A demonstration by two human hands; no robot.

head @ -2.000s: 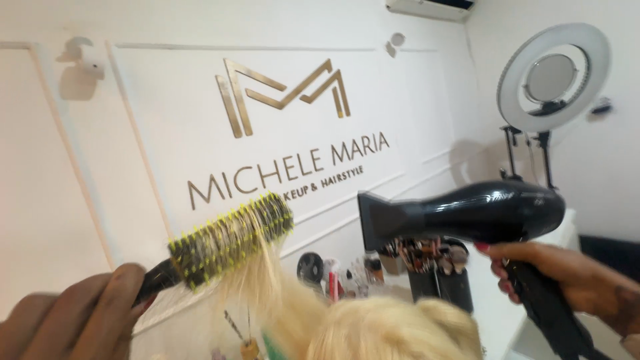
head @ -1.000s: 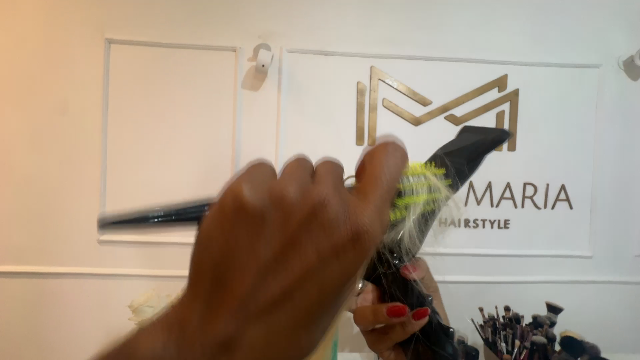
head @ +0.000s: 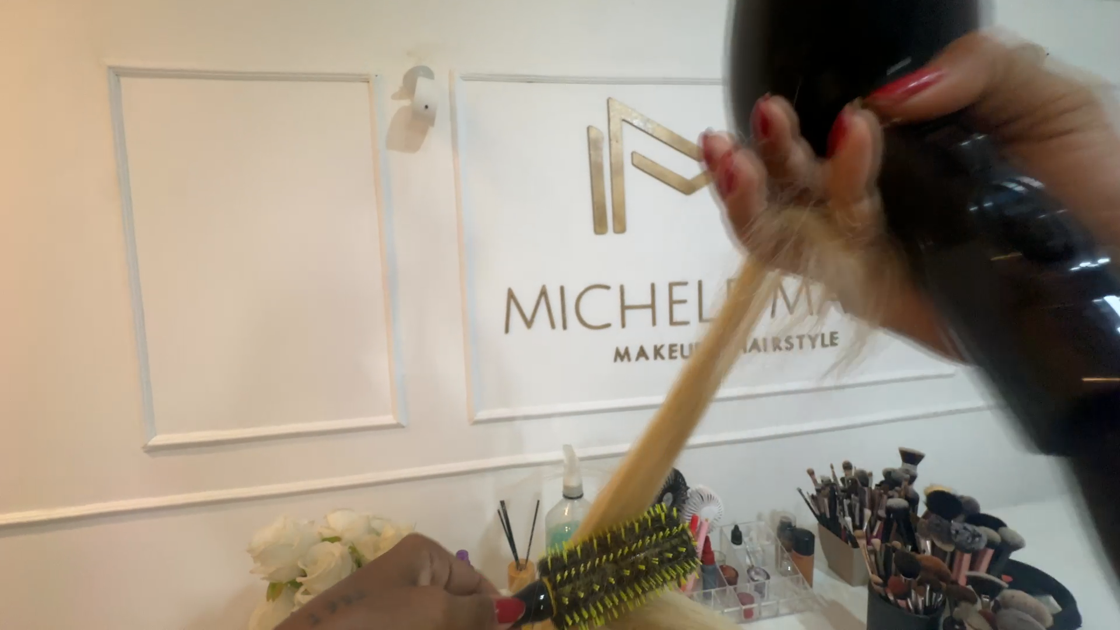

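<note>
My left hand, low in the view, grips the black handle of a round hairbrush with yellow-green bristles. The brush lies against the base of a taut lock of blond hair, near the bottom edge, where a little more blond hair shows. At the upper right my right hand pinches the upper end of that lock between its fingers and also holds a black hair dryer, blurred and partly cut off by the frame.
Behind stand white artificial-looking flowers, a reed diffuser, a spray bottle, a clear cosmetics organizer and holders full of makeup brushes. The white panelled wall bears raised lettering and a small lamp.
The brush, in front of the dryer's nozzle a second ago, is now low at the lock's base. My right hand has risen with the dryer and now holds the hair's end. The view has shifted.
</note>
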